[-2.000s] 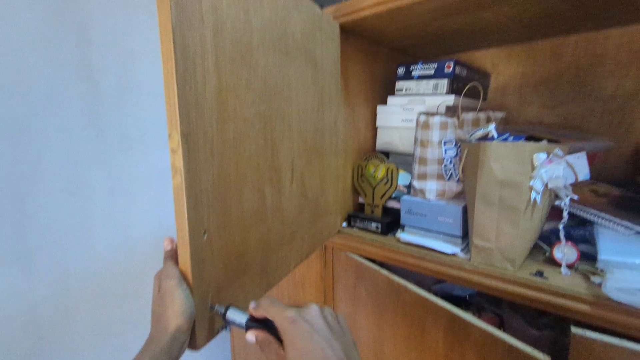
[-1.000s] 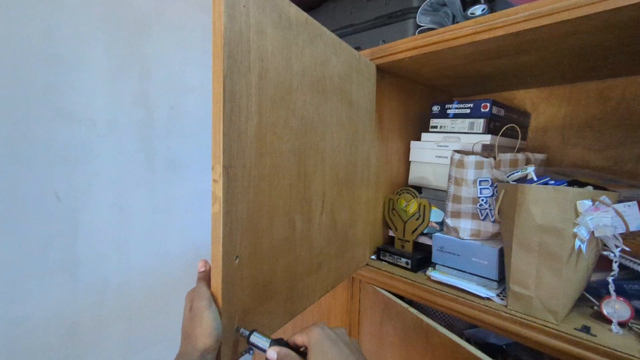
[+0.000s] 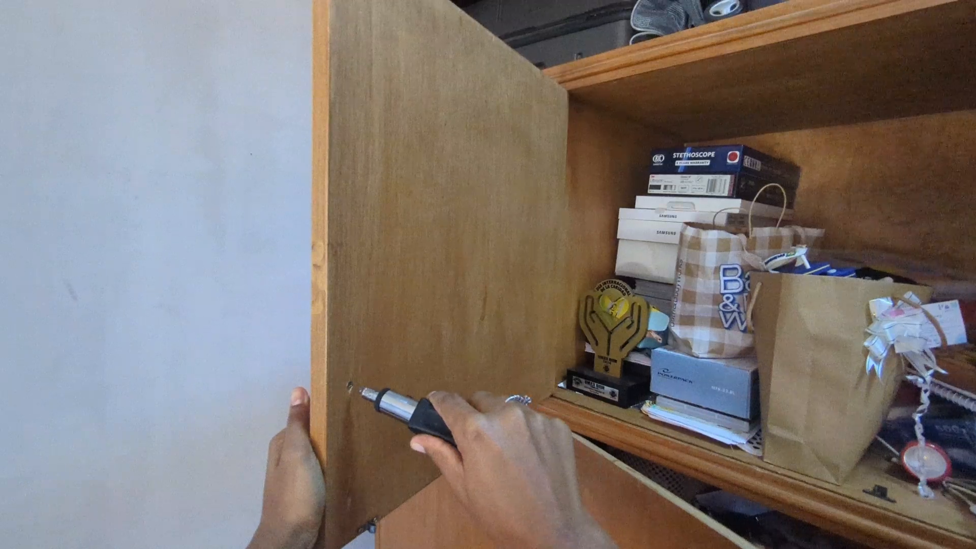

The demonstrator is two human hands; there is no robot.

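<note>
A wooden cabinet door stands swung out at the left of the cabinet. My left hand rests against the outer side of its edge, thumb up along the edge, fingers hidden behind the door. My right hand is closed around the black handle of a screwdriver with a shiny metal shaft. Its tip points left at a small hole in the door's inner face, just right of the hole; a slight gap seems to show between them.
Right of the door, a shelf holds stacked boxes, a hands-shaped trophy, a checked bag and a brown paper bag. A lower door stands ajar below. A pale wall lies at left.
The view has shifted, so the door sits farther right than two seconds ago. The screwdriver tip, at the door's surface one second ago, now appears slightly off it. Both hands keep their holds.
</note>
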